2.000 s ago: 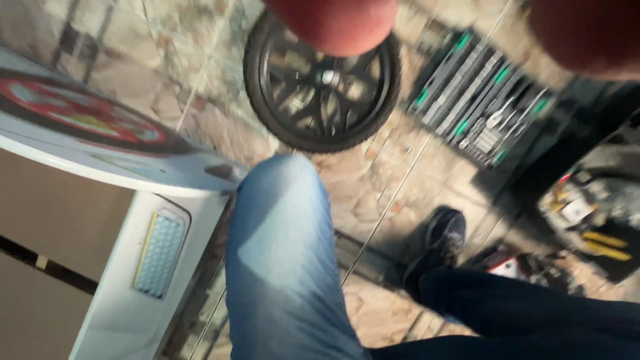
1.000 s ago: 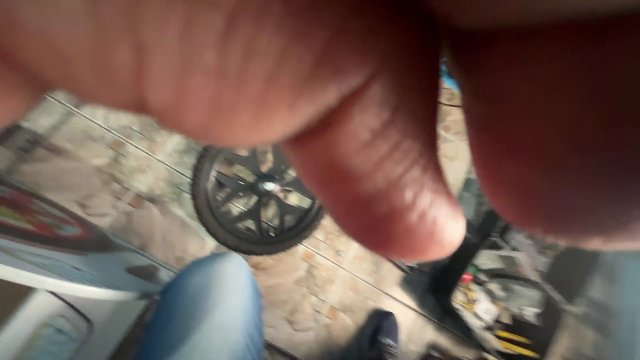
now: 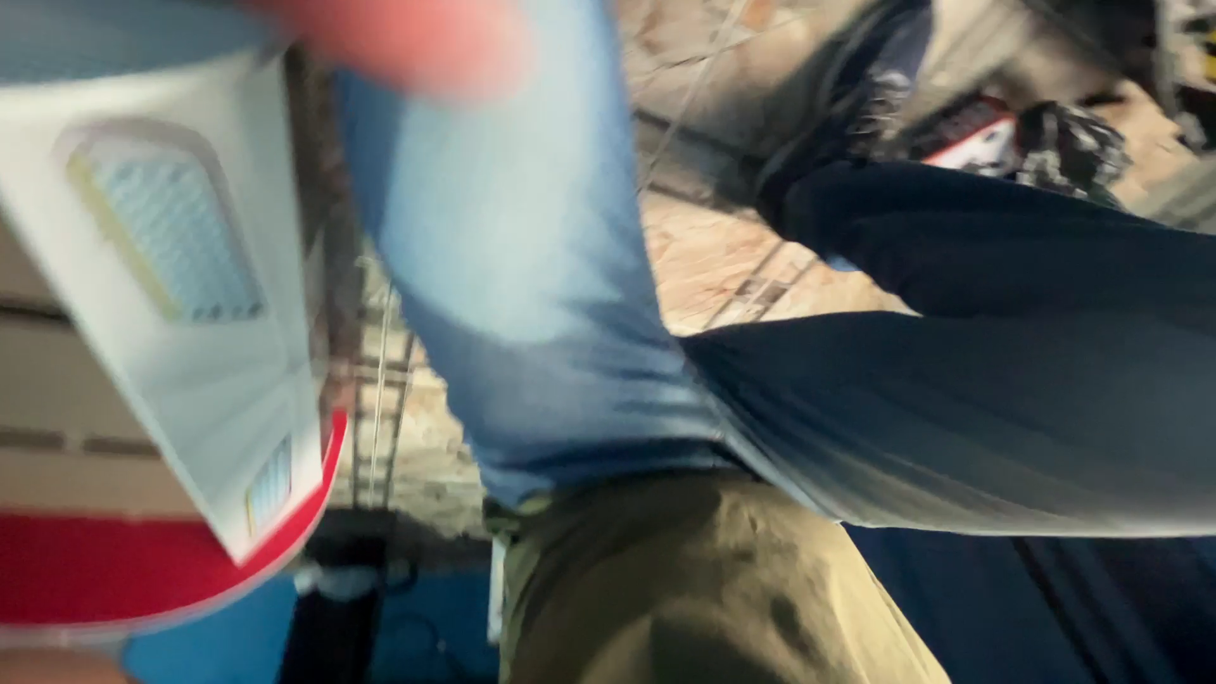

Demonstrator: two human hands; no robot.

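Observation:
Only a blurred fingertip of one hand, which looks to be my left hand [image 3: 408,43], shows at the top edge, very close to the camera. It overlaps the raised knee of my light blue jeans [image 3: 513,209]. The rest of that hand is cut off, and whether it holds anything is hidden. My right hand is out of view. Left of the knee stands a white panel [image 3: 237,380] with patterned oval insets, and a red curved edge [image 3: 123,579] lies below it.
Stone-patterned floor tiles [image 3: 712,256] show between my legs. My dark shoe [image 3: 874,85] is at the upper right, beside a red-and-white item [image 3: 978,138] and a crumpled black item [image 3: 1069,147]. A blue surface [image 3: 437,617] and a black post [image 3: 337,608] are at the bottom.
The view has swung down toward my lap. The black spoked wheel and the tool tray from earlier are out of view. The large fingers near the camera have withdrawn, leaving one fingertip.

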